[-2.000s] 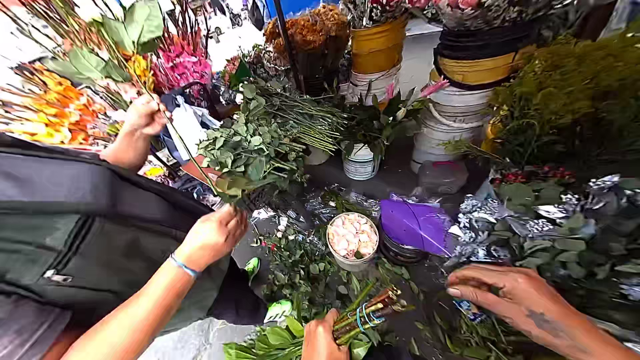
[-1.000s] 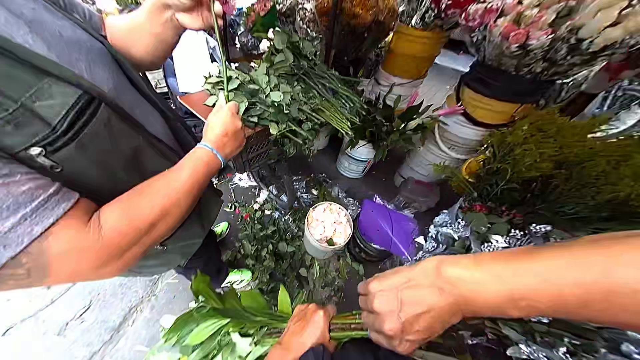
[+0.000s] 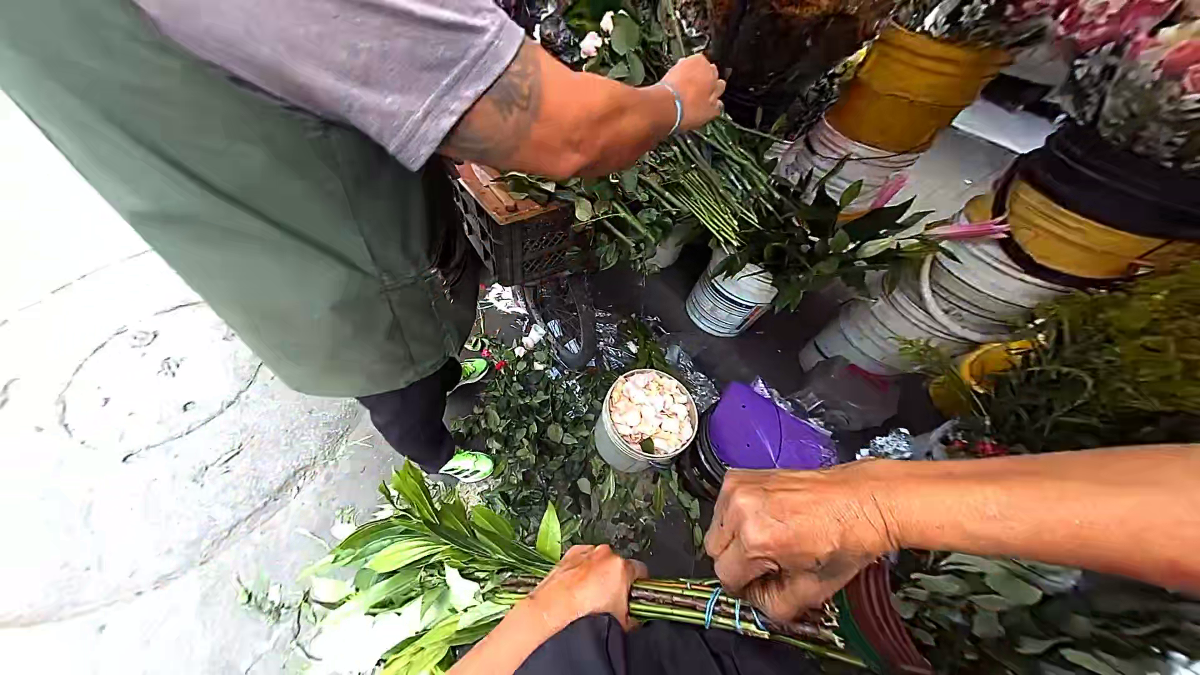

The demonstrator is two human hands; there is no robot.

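My left hand (image 3: 589, 583) is closed around a bundle of leafy green stems (image 3: 670, 600), its long leaves (image 3: 450, 562) spreading to the left. Blue string (image 3: 712, 607) binds the bare stems right of that hand. My right hand (image 3: 792, 539) is at the tied part, near the cut ends, with its fingers curled; whether it grips the stems or the string is hidden. Just beyond lie a white bucket filled with pale pink petals (image 3: 653, 412) and a purple sheet (image 3: 764, 433) on a dark bucket.
A co-worker in a green apron (image 3: 309, 234) stands at left, a hand (image 3: 696, 91) over rose stems (image 3: 722, 187) above a black crate (image 3: 525, 246). Stacked buckets (image 3: 947, 300) stand at right. Cut leaves (image 3: 539, 441) litter the ground. Greenery (image 3: 1003, 600) lies at lower right.
My right hand has moved left from above the foliage to the tied stems. The co-worker's hand has gone from holding up a stem to the rose stems. The view has shifted.
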